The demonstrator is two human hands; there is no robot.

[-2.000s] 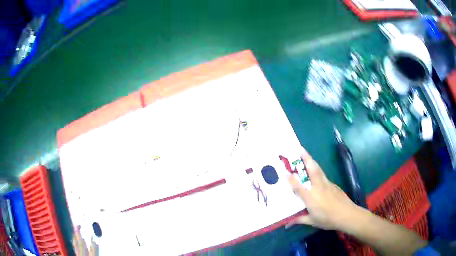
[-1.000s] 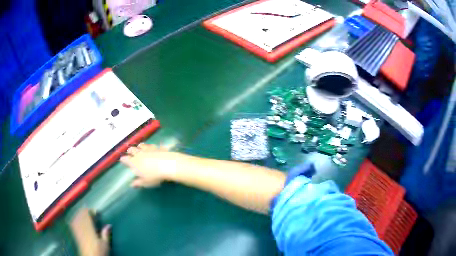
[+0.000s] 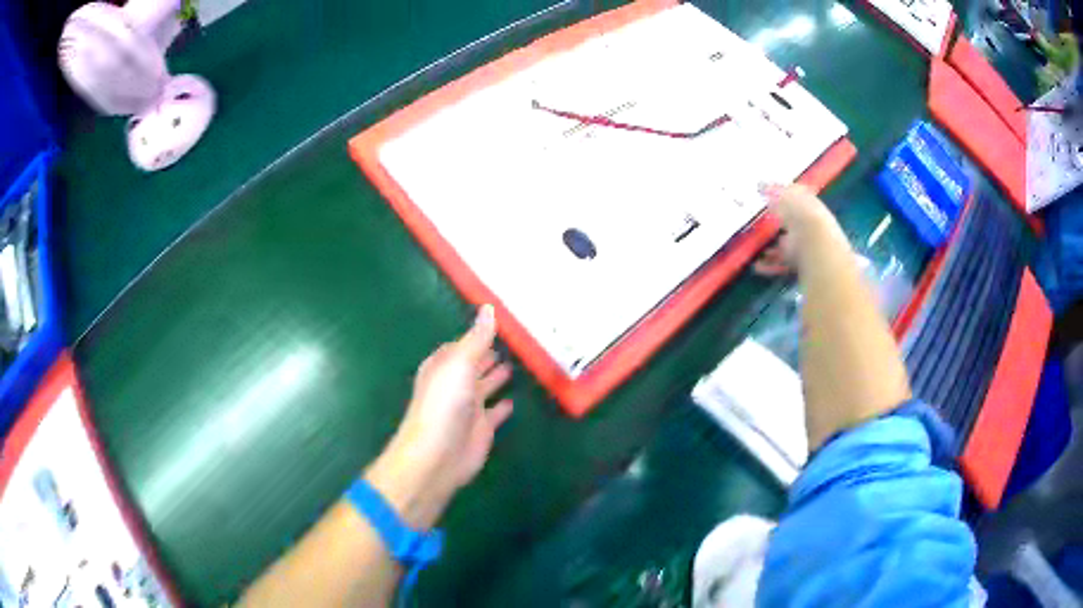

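Observation:
A white housing [image 3: 475, 190] lies in a red-orange cradle [image 3: 635, 369] on the green bench. It bears a dark-red cable [image 3: 641, 126] and a black oval [image 3: 580, 244]. My left hand [image 3: 457, 398], with a blue strap [image 3: 393, 523] on the wrist, has its fingers apart. Its index fingertip is at the cradle's left edge. My right hand [image 3: 798, 228] is at the near right edge, with fingers over the rim and others below it. It is slightly blurred and seems to grip the cradle.
Another white housing [image 3: 59, 523] lies at the lower left beside a blue bin [image 3: 48, 285]. A pink object [image 3: 172, 119] is at the upper left. A slotted dark tray [image 3: 980, 309] and blue tray [image 3: 926, 178] are at the right. A white lamp part [image 3: 730, 564] is at the bottom.
The view has swung right. My hands have left the first housing, now at lower left, and are at another housing that was farther off at the upper right.

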